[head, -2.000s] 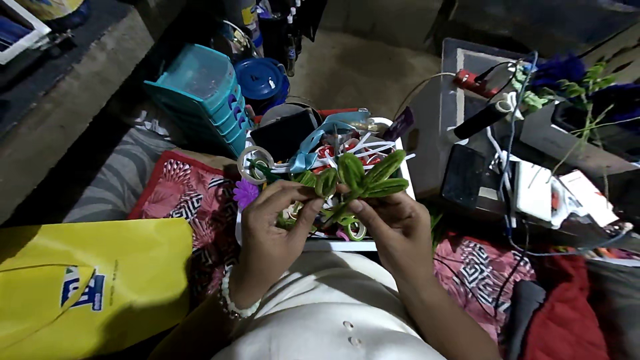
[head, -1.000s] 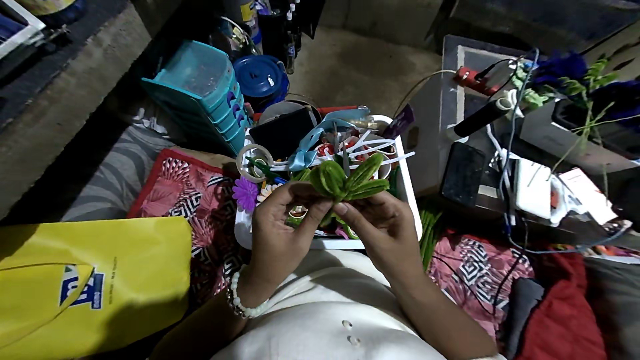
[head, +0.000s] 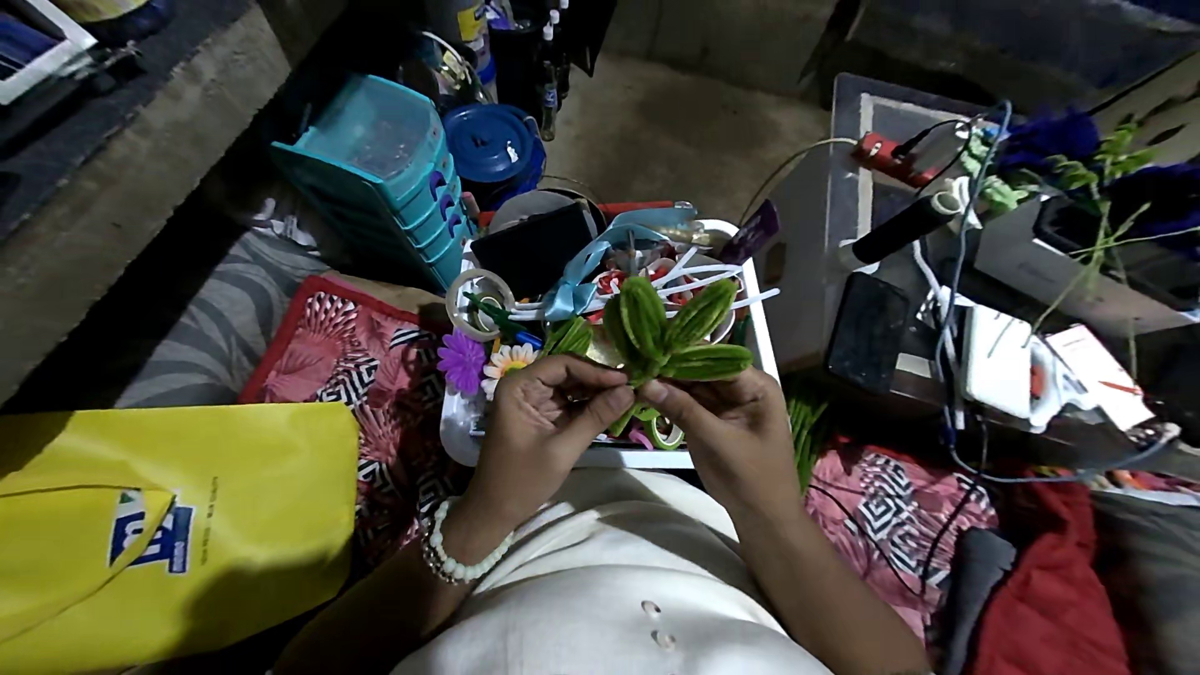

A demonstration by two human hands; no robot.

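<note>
A bundle of green fuzzy pipe-cleaner leaves [head: 667, 330] stands upright between my two hands, above a white plastic tray [head: 764, 347]. My left hand [head: 553, 422], with a beaded bracelet at the wrist, pinches its base between thumb and fingertips. From the other side my right hand [head: 727, 427] pinches the same base. Behind the leaves the tray holds a light blue ribbon [head: 574, 281], white pipe-cleaner stems [head: 698, 274], a roll of tape [head: 480, 305], a purple flower [head: 461, 362] and a white flower with an orange centre [head: 511, 364].
Left of the tray stand a teal drawer unit [head: 375, 178] and a blue lidded bucket [head: 489, 145]. A yellow bag [head: 272, 506] lies at the lower left. At right, a table bears a phone [head: 867, 331], cables and a red power strip [head: 891, 159]. Green stems [head: 804, 431] lie beside the tray.
The leaves in my hands have turned and fanned more upright, and their base now shows between my fingertips. My hands remain close together over the tray's near side.
</note>
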